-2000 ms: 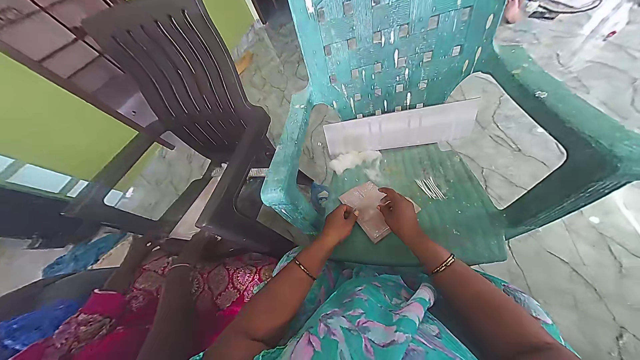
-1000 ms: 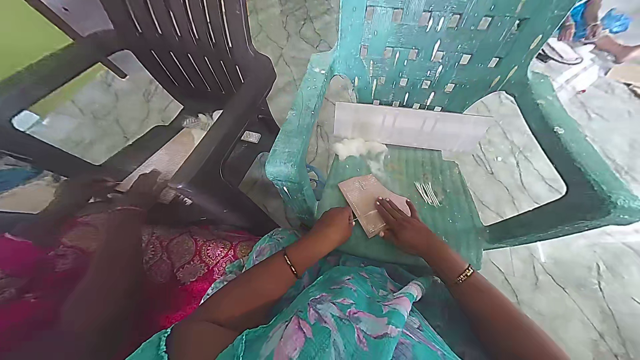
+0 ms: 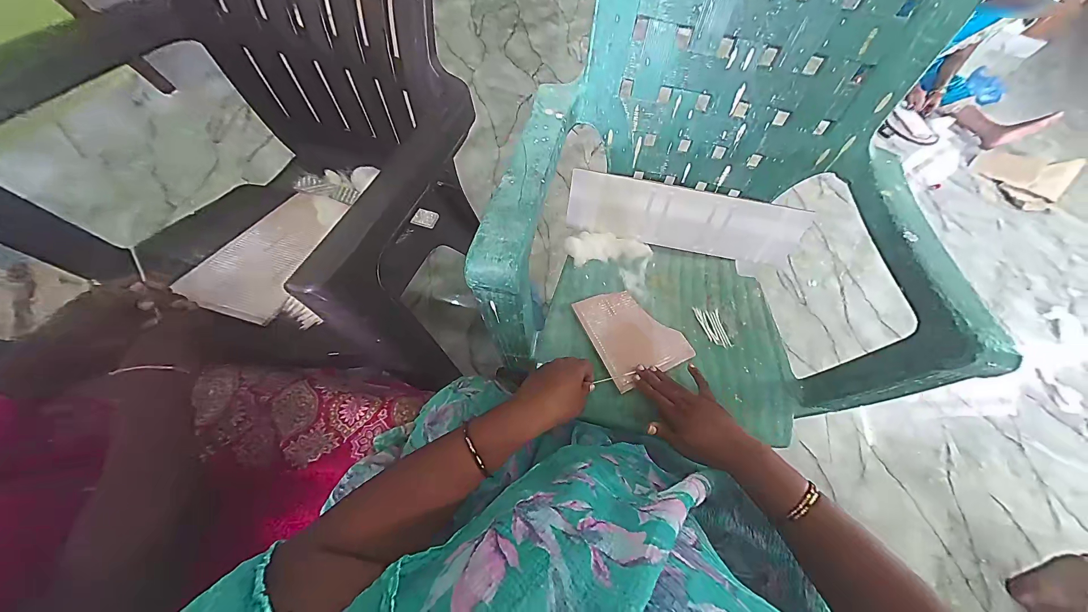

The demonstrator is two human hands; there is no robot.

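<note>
My left hand (image 3: 557,391) pinches one end of a thin pale stick (image 3: 605,379), perhaps a rolled cotton wick, at the near edge of a piece of brown cardboard (image 3: 633,333). The fingertips of my right hand (image 3: 688,416) rest on the cardboard's near edge, at the stick's other end, with the fingers spread. The cardboard lies on the seat of a green plastic chair (image 3: 569,336). Right of it is a small group of thin white sticks (image 3: 712,327). A tuft of white cotton (image 3: 605,249) lies behind it, in front of an upright white board (image 3: 684,217).
At left, a co-worker's hands (image 3: 149,310) are at a dark plastic chair (image 3: 399,204) holding a ridged pale board (image 3: 263,255), cotton and white sticks. The green chair's armrests (image 3: 510,246) flank the seat. Another person (image 3: 952,93) sits at the far right, near brown cardboard pieces (image 3: 1028,178).
Two seconds ago both my hands were on the cardboard. Now my left hand is off its left side with the thin stick, and my right hand is at its near edge.
</note>
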